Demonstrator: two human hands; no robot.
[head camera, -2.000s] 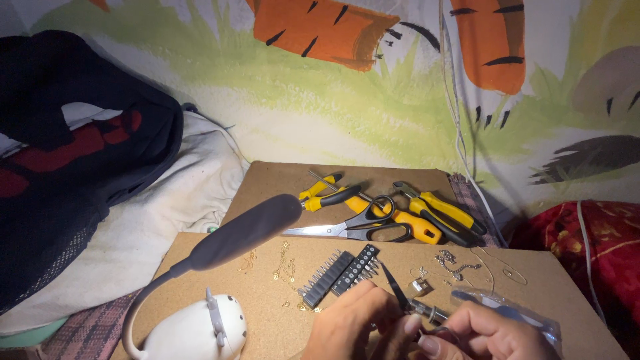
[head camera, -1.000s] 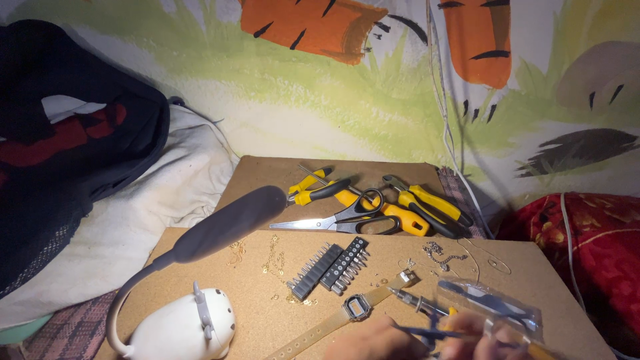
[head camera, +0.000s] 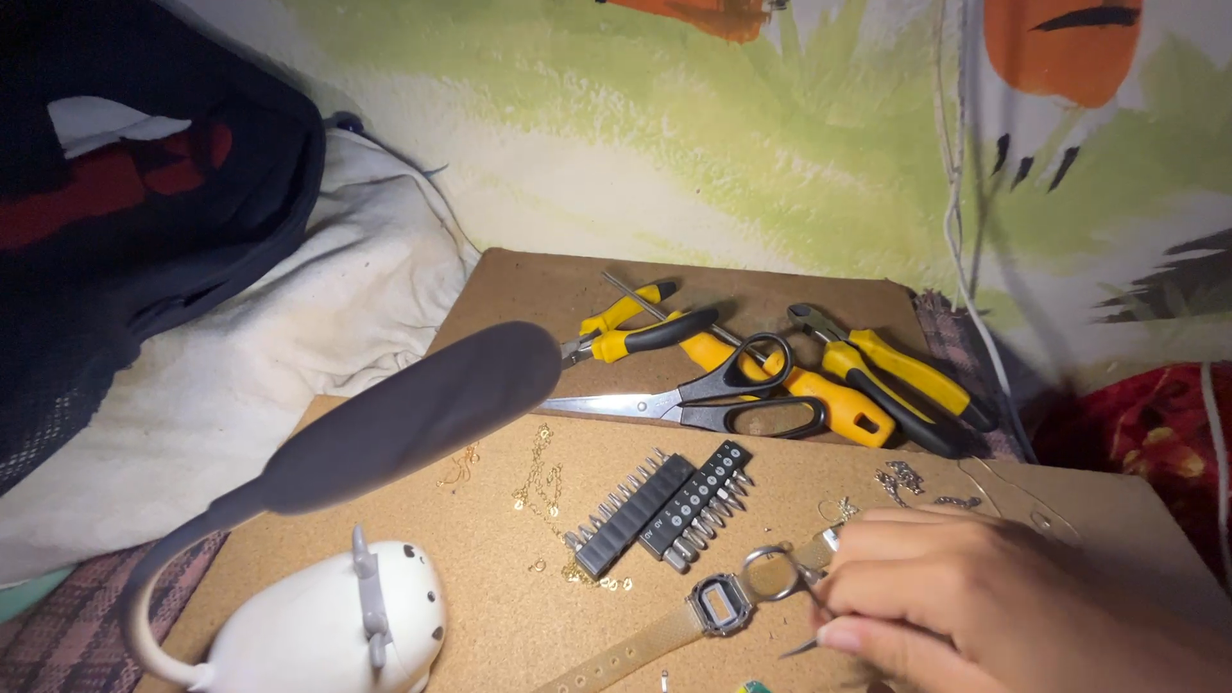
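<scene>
My right hand (head camera: 924, 597) reaches in from the lower right, its fingers closed on a small metal tool with a finger ring (head camera: 770, 574); a dark pointed tip shows below the thumb. Beside it a digital wristwatch (head camera: 722, 605) with a translucent strap lies on the cork-coloured board (head camera: 481, 577). The ring overlaps the strap near the watch case, and the fingers hide part of the strap's buckle end. Two black holders with screwdriver bits (head camera: 635, 515) (head camera: 698, 500) lie behind the watch. My left hand is out of view.
Black-handled scissors (head camera: 650, 405), yellow-and-black pliers (head camera: 910, 375) and an orange-handled screwdriver (head camera: 837, 409) lie at the back. Fine chains (head camera: 539, 472) are scattered about. A white animal-shaped lamp (head camera: 318, 616) stands front left, its dark head (head camera: 414, 419) reaching over the board.
My left hand, beside the right one two seconds ago, has left the view. My right hand now lies over the buckle end of the strap. The view has moved closer.
</scene>
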